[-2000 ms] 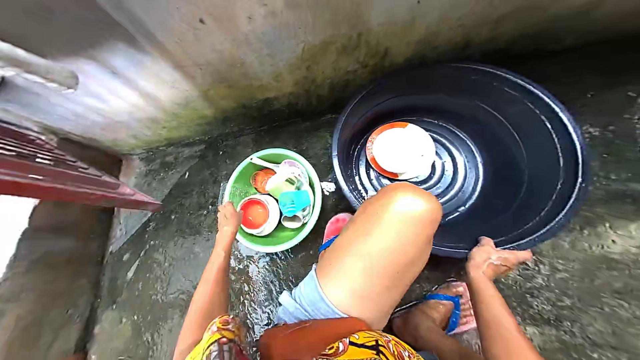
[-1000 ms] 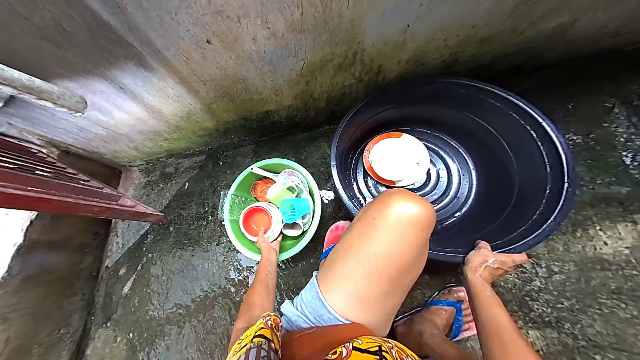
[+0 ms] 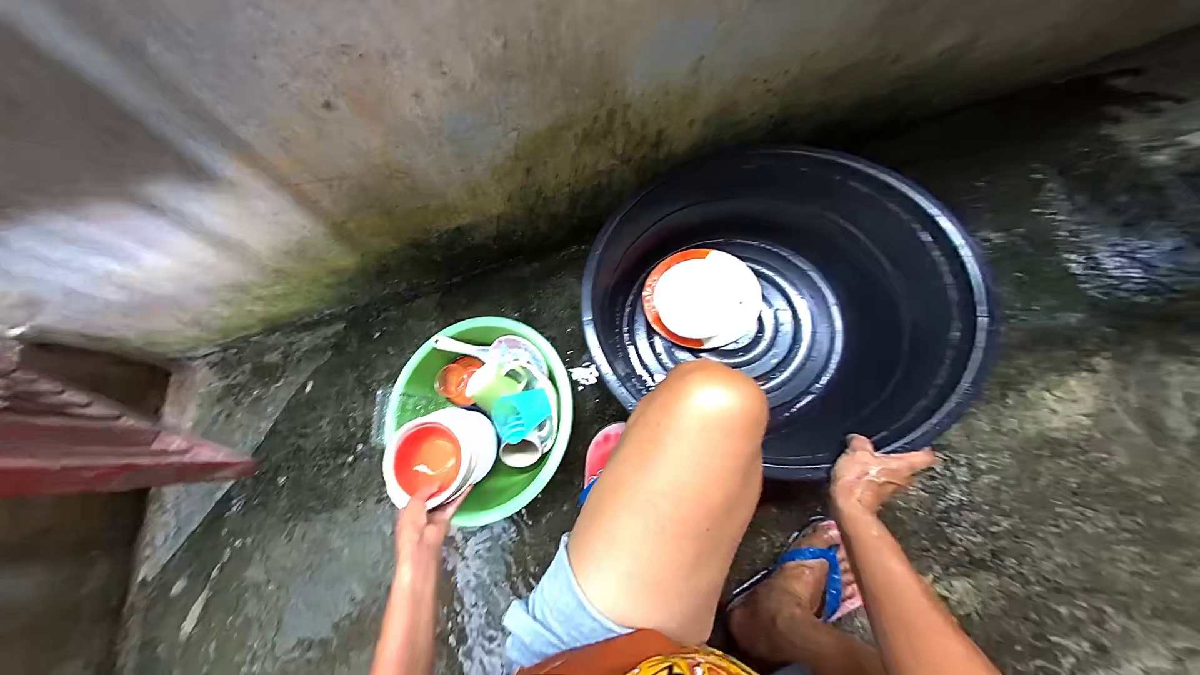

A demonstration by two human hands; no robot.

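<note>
My left hand grips the near rim of a stack of white bowls, the top one orange inside, at the lower left of a green plastic basin. That basin also holds a turquoise cup, an orange cup, a pale green cup and a mug. At the near rim of a large black tub is my right hand, thumb side against the rim and fingers partly spread. White plates with an orange-rimmed one beneath lie inside the tub, at its left.
A stained concrete wall runs behind both vessels. Wet concrete floor lies around them. A red metal piece juts in from the left. My knee and sandalled foot are close to the tub.
My left hand has moved from the green basin's left rim to the bowl stack, which now sits further toward the basin's lower-left edge. My right hand has stayed at the tub's rim.
</note>
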